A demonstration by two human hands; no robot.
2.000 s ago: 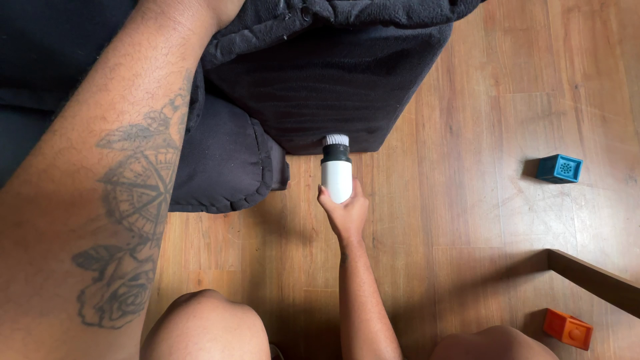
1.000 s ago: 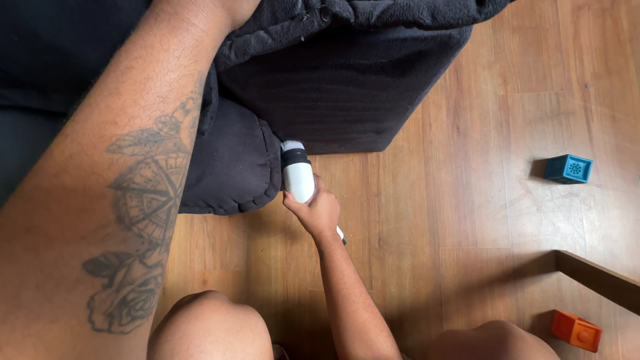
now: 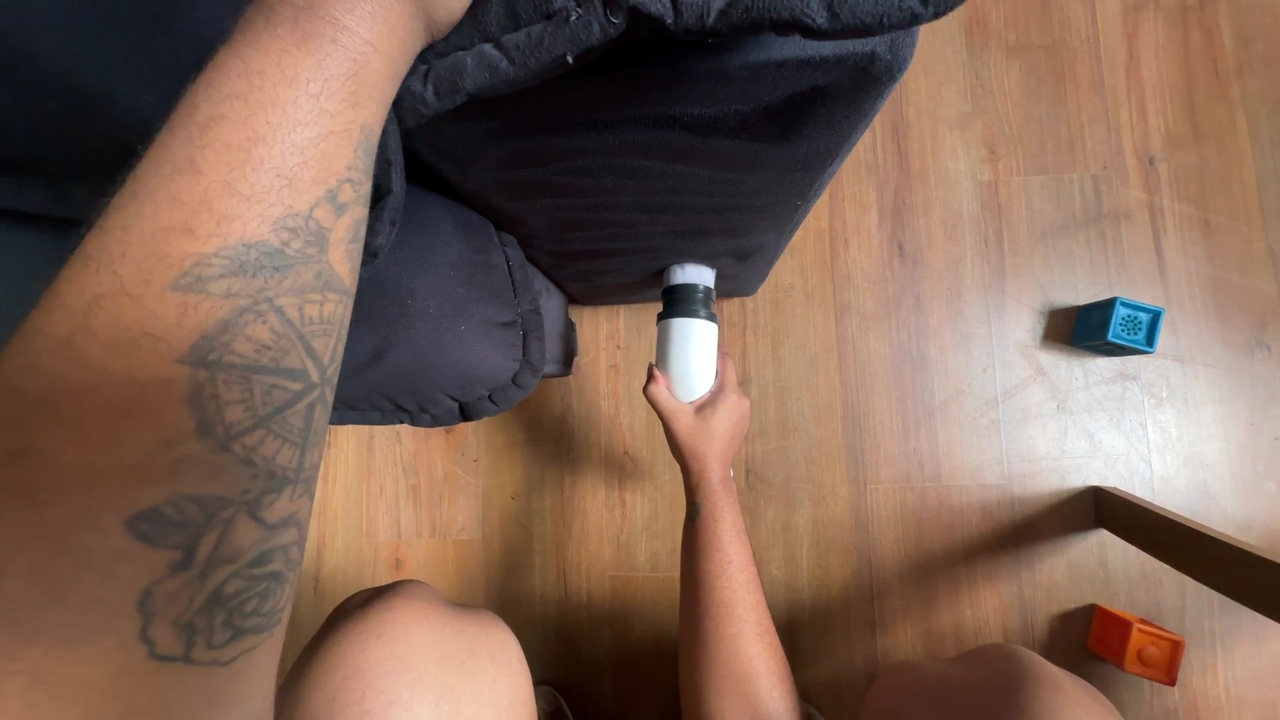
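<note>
My right hand [image 3: 703, 415] is closed around a white handheld device [image 3: 688, 355] with a black collar and a pale brush head [image 3: 690, 274]. Its bristles meet the lower edge of the dark fabric side of a sofa [image 3: 660, 170]. At the top of the view my left hand [image 3: 445, 15] shows only in part, by the sofa's dark upper padding; its fingers are hidden. The tattooed left forearm crosses the left of the view. A rounded dark cushion part [image 3: 440, 310] lies between that forearm and the device.
On the wood floor [image 3: 940, 400] at the right sit a blue toy block [image 3: 1118, 326] and, lower down, an orange toy block [image 3: 1136, 643]. A brown wooden bar [image 3: 1190, 550] juts in from the right edge between them. My knees are at the bottom.
My right hand, with the brush device, swung left to the corner beside the rounded cushion part, then came back right to the sofa's side panel. The left arm stays about where it was.
</note>
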